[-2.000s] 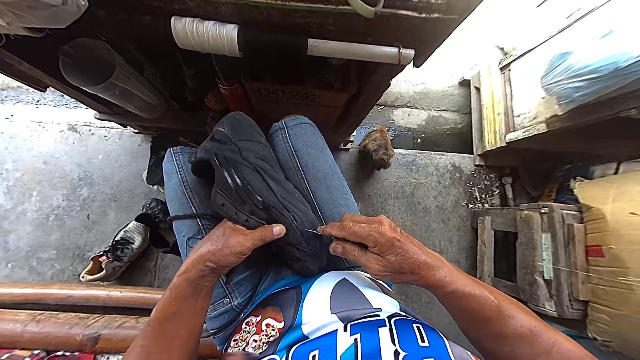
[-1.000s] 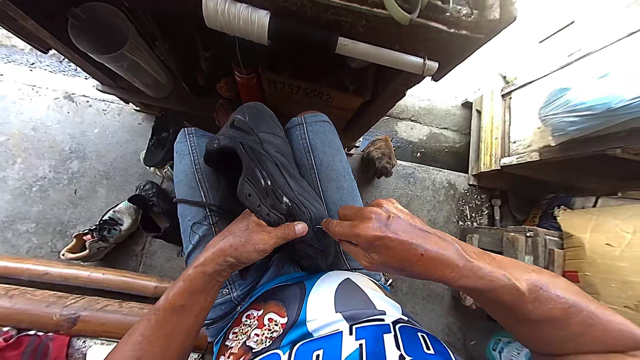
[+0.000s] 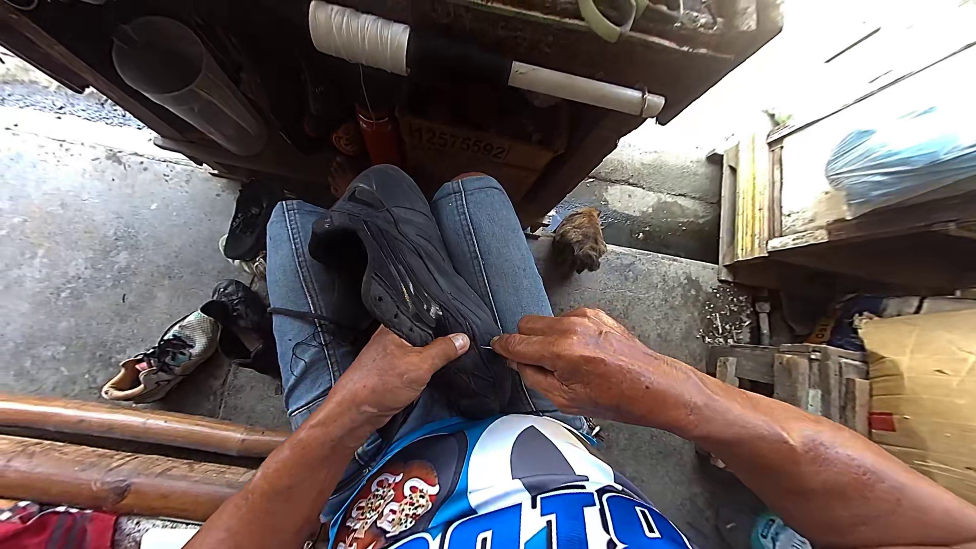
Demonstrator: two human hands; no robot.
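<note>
A black shoe (image 3: 412, 267) lies across my lap between the knees of my jeans, its toe pointing away from me. My left hand (image 3: 408, 370) grips the near end of the shoe from the left, thumb on its side. On the right, my right hand (image 3: 560, 354) pinches a thin metal needle or similar tool (image 3: 486, 348) between thumb and forefinger, its end against the side of the shoe. A black lace (image 3: 301, 313) trails over my left thigh. The tool's far end cannot be made out.
A wooden bench (image 3: 701, 46) with a white thread spool (image 3: 358, 36) on a rod stands ahead. Sneakers, one pale (image 3: 164, 358), lie on the left floor beside bamboo poles (image 3: 137, 427). A small furry animal (image 3: 581, 240) is beyond my right knee. Wooden crates (image 3: 816, 377) stand right.
My right hand has moved in close against the side of the shoe, from slightly further off two seconds ago. My left hand keeps its hold on the shoe.
</note>
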